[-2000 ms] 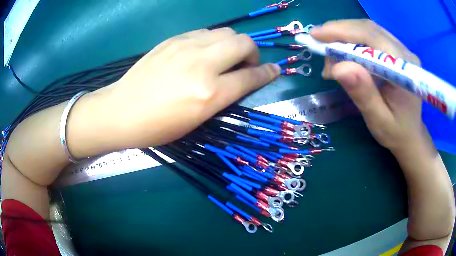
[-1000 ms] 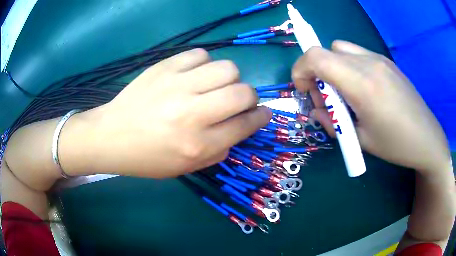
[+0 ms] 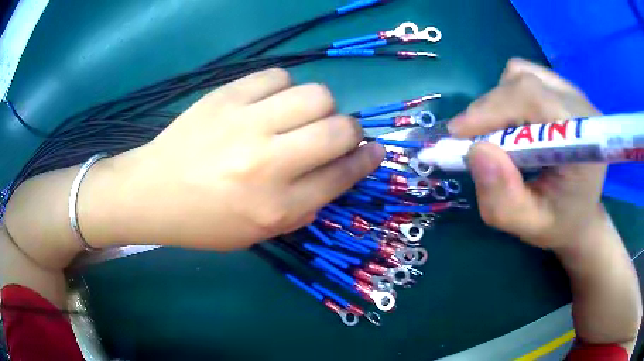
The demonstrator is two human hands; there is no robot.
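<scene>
My left hand is over the black leads, with thumb and fingertip closed on a lead by its blue sleeve; most of the grip is hidden. My right hand holds the white paint marker, which lies nearly level with its tip pointing left. The tip is at a ring terminal beside my left fingertips; I cannot tell if it touches. Many ring terminals with red collars and blue sleeves fan out below. A few other leads lie above, ends pointing right.
Part of a steel rule shows beneath my left wrist, and a shiny bit lies under the terminals. A blue bin stands at the upper right. The dark green bench top has a pale curved edge, with a yellow line at the lower right.
My left hand has moved down from the upper leads to the fan. The marker has swung from upright to nearly level, its tip now at the terminals. More lead ends show above the fan.
</scene>
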